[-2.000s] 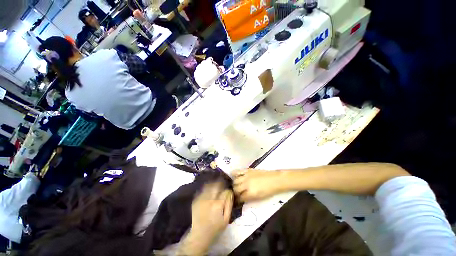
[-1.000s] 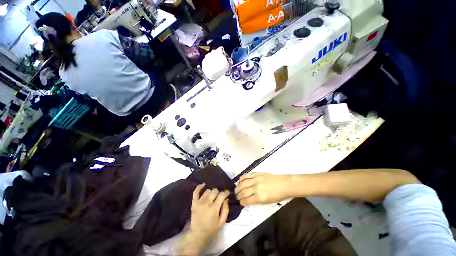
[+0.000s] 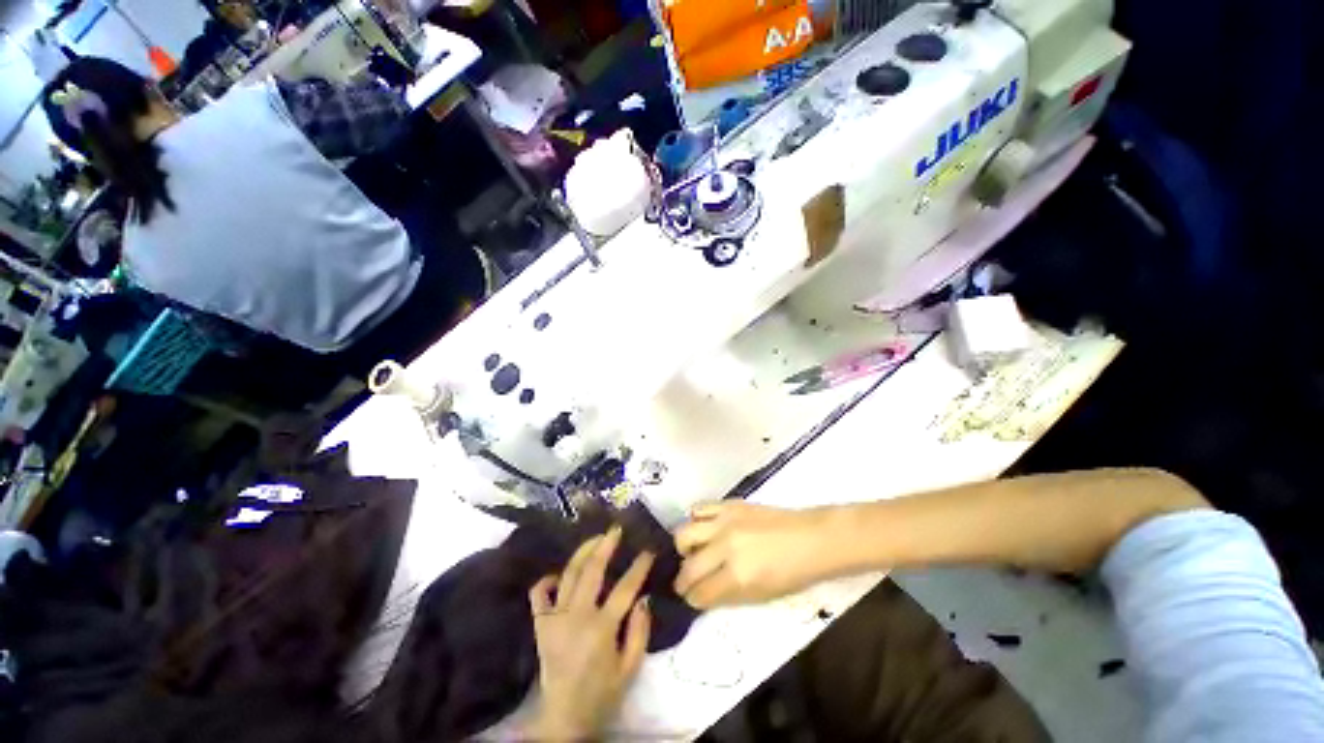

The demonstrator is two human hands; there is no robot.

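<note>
A dark brown garment piece [image 3: 472, 624] lies on the white table, its upper edge at the presser foot [image 3: 593, 476] of the cream-white JUKI sewing machine [image 3: 697, 327]. My left hand [image 3: 585, 631] lies on the cloth with fingers spread, just in front of the machine head. My right hand [image 3: 741, 552] pinches the cloth's right edge with bent fingers. The needle tip is too small to make out. A dark garment pile [image 3: 189, 610] with small white labels [image 3: 266, 504] lies at the left.
Pink snips [image 3: 850, 369] lie on the table behind the machine bed's edge. A small white block [image 3: 990, 330] sits at the table's right end. An orange-and-white box [image 3: 741, 44] stands behind the machine. A person [image 3: 262, 218] sits at the upper left, back turned.
My left hand has spread its fingers and lies flatter on the cloth, a little further left. My right hand stays at the cloth's right edge. The camera view has shifted slightly.
</note>
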